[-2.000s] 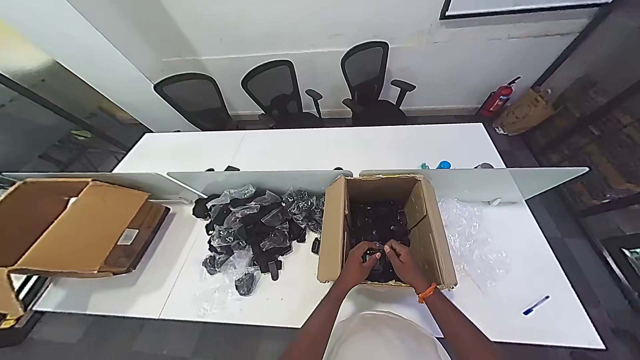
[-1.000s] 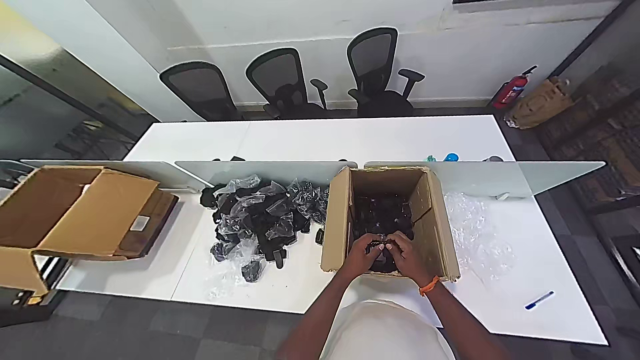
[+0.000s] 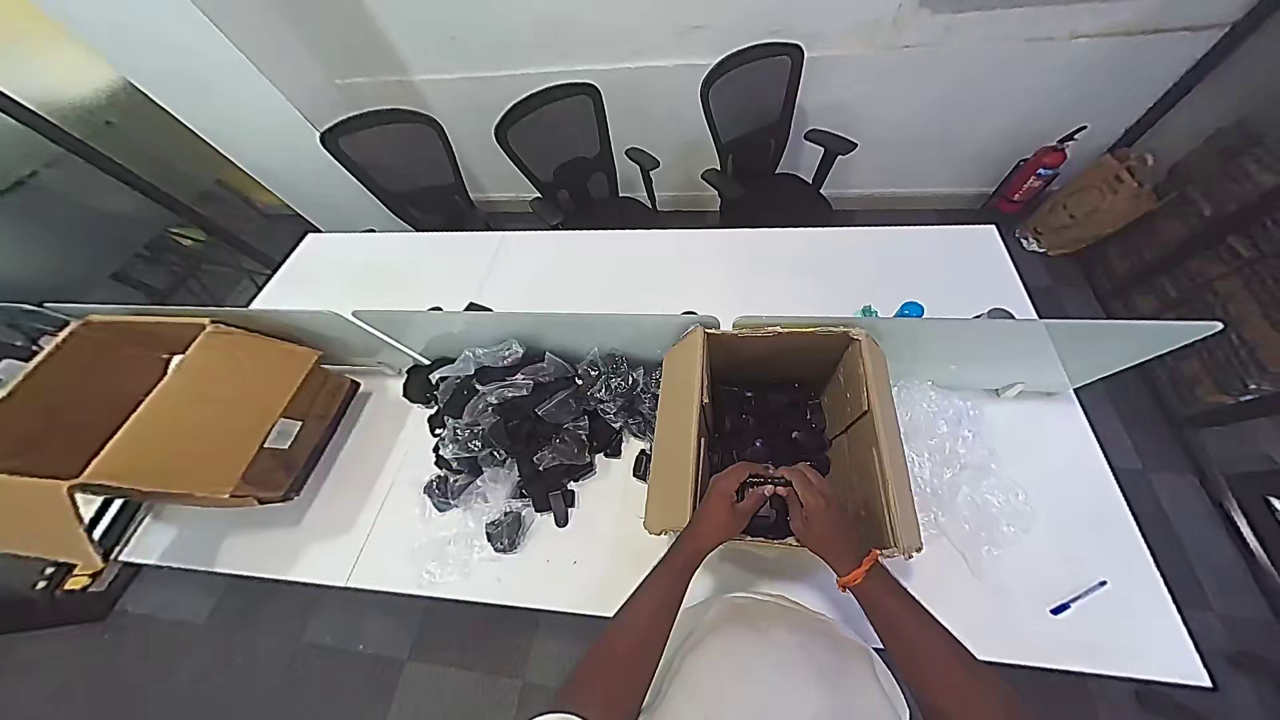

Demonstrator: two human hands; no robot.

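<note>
An open cardboard box [image 3: 905, 470] stands on the white table in front of me, with several dark items [image 3: 765, 425] inside. Over its near end, my left hand [image 3: 728, 500] and my right hand [image 3: 818, 512] meet around a small black object [image 3: 764, 484]; both hold it, and its kind is too small to tell. An orange band circles my right wrist. Left of the box lies a heap of black items [image 3: 515, 420], many in clear plastic bags.
A second open cardboard box [image 3: 205, 410] lies at the left. Clear plastic wrap [image 3: 960, 480] and a blue pen [image 3: 1078, 597] are on the table [image 3: 1120, 540] at the right. A low glass divider [image 3: 1110, 350] runs behind; chairs [image 3: 570, 150] stand beyond.
</note>
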